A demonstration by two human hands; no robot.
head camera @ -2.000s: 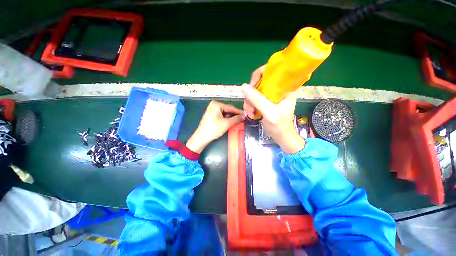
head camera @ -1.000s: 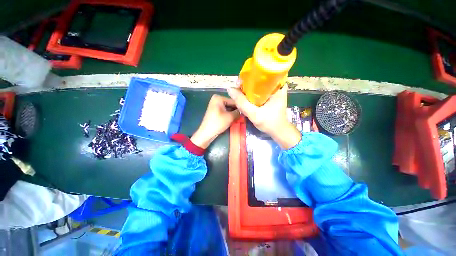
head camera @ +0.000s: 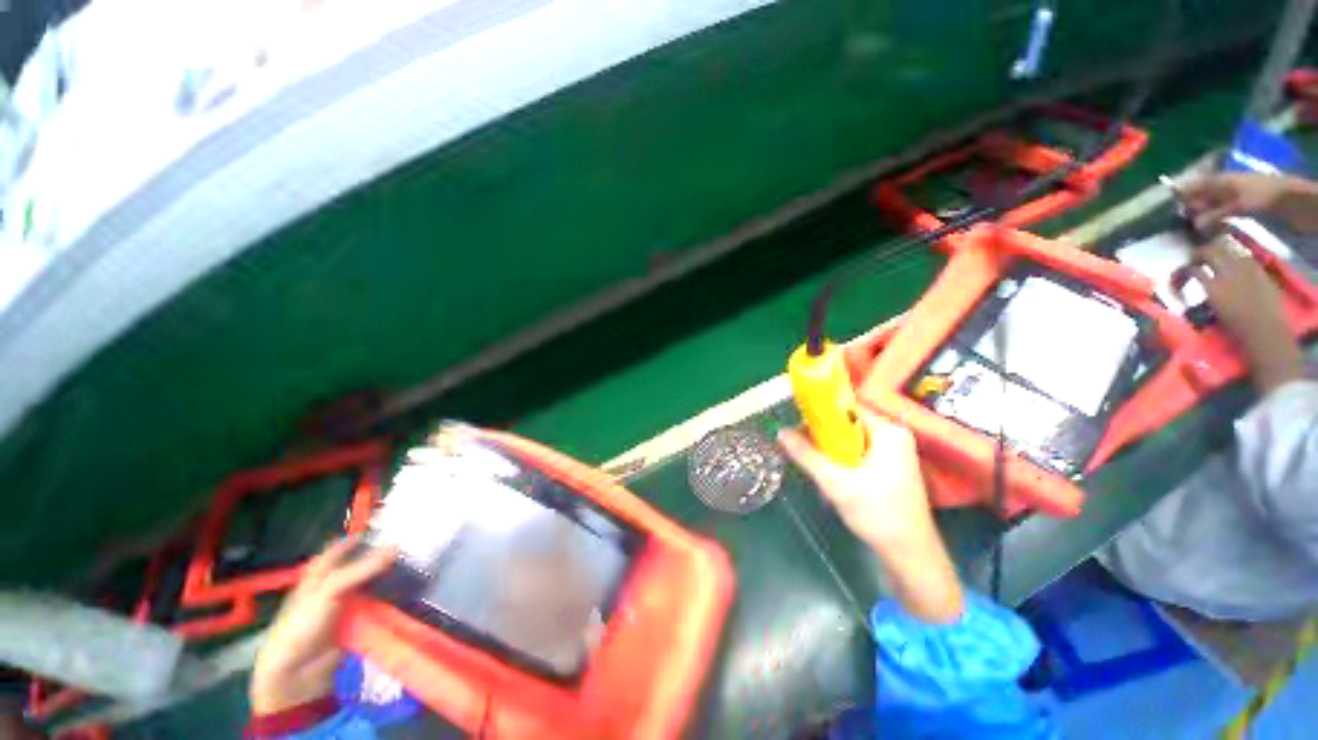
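Observation:
My left hand (head camera: 311,629) grips the left edge of a red-orange fixture (head camera: 677,593) that holds a tablet unit (head camera: 528,571) with a large silver-white area. The fixture is tilted, and the image there is blurred. My right hand (head camera: 882,499) holds the yellow electric screwdriver (head camera: 827,402) upright, its black cord rising from the top; its tip is hidden. The round screw dish (head camera: 736,470) lies between the held fixture and my right hand.
Red-orange fixtures with a tablet unit (head camera: 1062,354) lie at the right. Another person's hands (head camera: 1229,260) work at the far right. More framed units lie on the green belt (head camera: 636,390) at left and upper right. A white curved surface (head camera: 289,174) crosses the upper left.
The view has swung right. My left hand now grips the fixture, which has turned and tilted left. My right hand and the screwdriver have moved away from the tablet to the right of the dish.

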